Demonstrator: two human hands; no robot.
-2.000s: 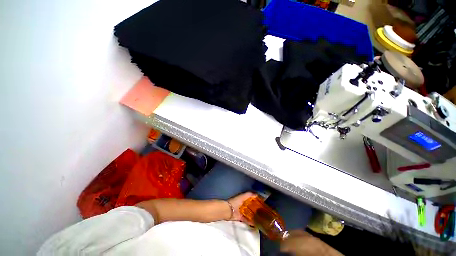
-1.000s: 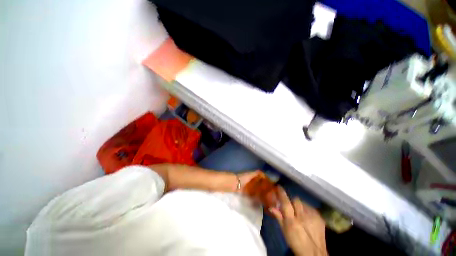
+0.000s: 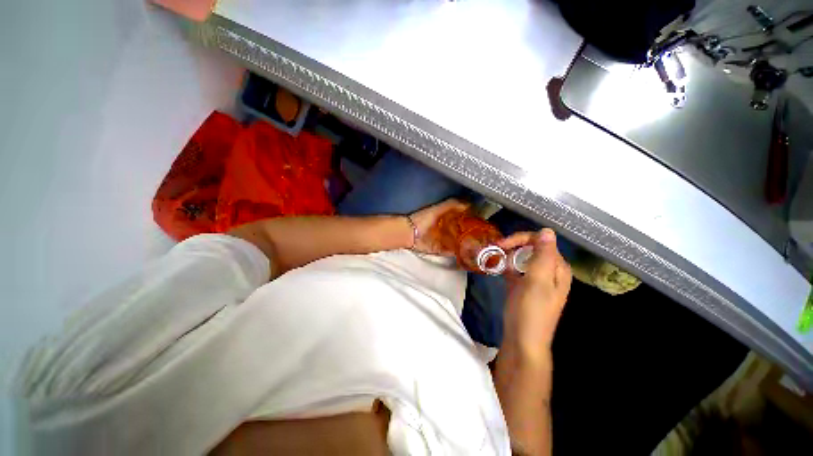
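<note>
My left hand (image 3: 435, 224) is closed around a clear orange bottle (image 3: 467, 235), held over my lap below the table's front edge. The bottle's white-rimmed mouth is open and faces up toward the camera. My right hand (image 3: 540, 278) holds the small white bottle cap (image 3: 521, 259) between thumb and fingers, just right of the mouth and apart from it.
The white table (image 3: 428, 62) with its grey ruler edge (image 3: 401, 127) crosses above my hands. Black fabric (image 3: 624, 22) lies near the lit needle area. A dark red-handled tool (image 3: 777, 165) lies on the machine bed. A red plastic bag (image 3: 267, 174) is at left.
The view has moved closer and lower over the lap. The bottle has tipped so its mouth faces the camera, and the cap is now off in my right hand.
</note>
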